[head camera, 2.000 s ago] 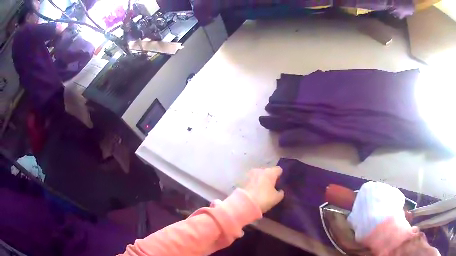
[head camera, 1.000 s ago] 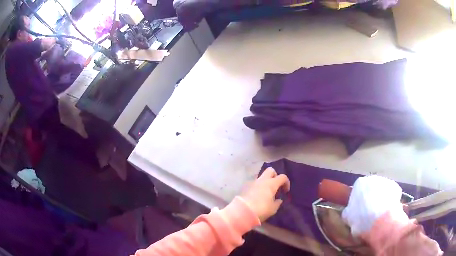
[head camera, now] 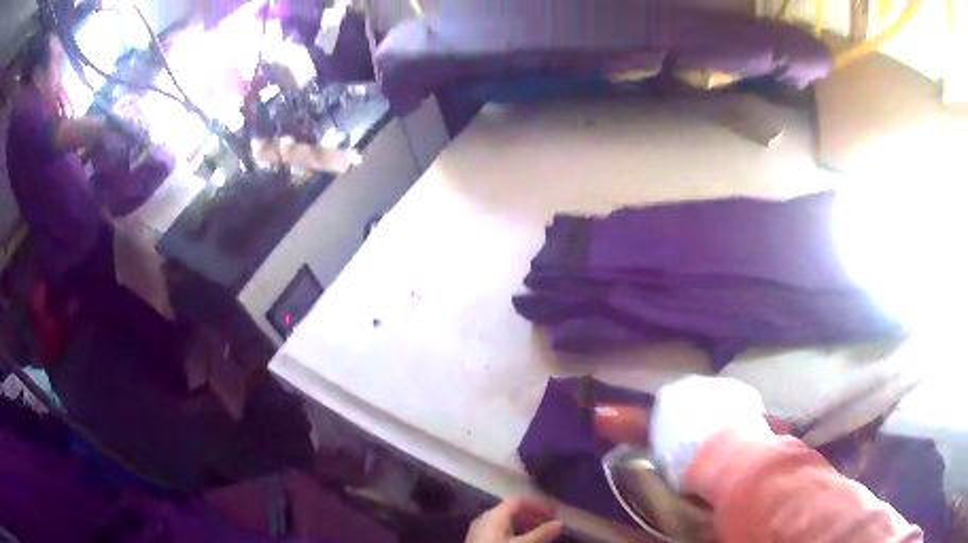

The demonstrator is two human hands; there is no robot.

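Observation:
A dark purple garment piece (head camera: pixel 554 424) lies flat along the near table edge. My right hand (head camera: pixel 706 424), in a white glove, is closed on the red-brown handle of the steam iron (head camera: pixel 626 424), which rests over the piece. The iron's lower part is blurred and cut off by the bottom edge. My bare left hand (head camera: pixel 514 524) is at the bottom edge of the picture, just off the table's near edge, partly cut off, its fingers bent. I cannot tell if it touches cloth. A pile of dark purple pieces (head camera: pixel 701 265) lies mid-table.
The pale table (head camera: pixel 425 318) has small dark marks. A long padded purple arm (head camera: pixel 605 48) and a flat brown block (head camera: pixel 752 122) are at the far side. Pale hoses (head camera: pixel 865 408) trail right of the iron. A cluttered machine stand (head camera: pixel 345 223) and a person (head camera: pixel 53 180) are at left. Glare covers the right.
My left hand has let go of the piece's left end and moved down to the picture's bottom edge. My right hand has moved the iron left along the piece. The view has tilted up slightly.

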